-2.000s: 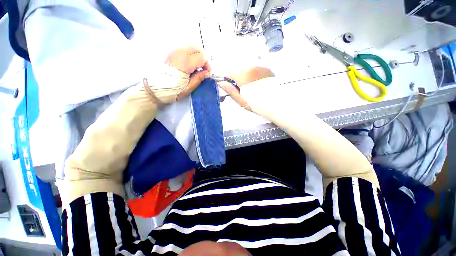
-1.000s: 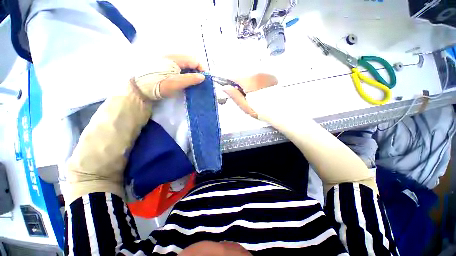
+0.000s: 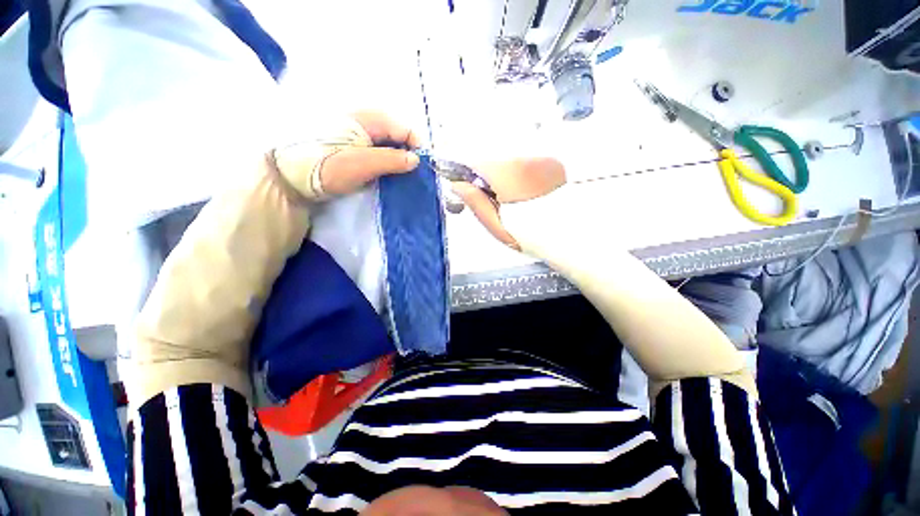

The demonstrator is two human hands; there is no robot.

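Observation:
A mid-blue denim-look strip hangs down over the table's front edge, its top end pinched in my left hand between thumb and fingers. My right hand holds small dark thread snips, with their tips at the strip's top end beside my left fingertips. Glare hides the exact contact of the tips and any thread there. Both hands are in front of the needle area, over the white table.
Shears with green and yellow handles and a small bobbin lie at right. The presser foot area is above. Pale cloth covers the left. Navy cloth and a red-orange bin are below.
Since two seconds ago my left hand has shifted its grip, its thumb now lying across the strip's top end. The snips stay close by. The view has shifted slightly.

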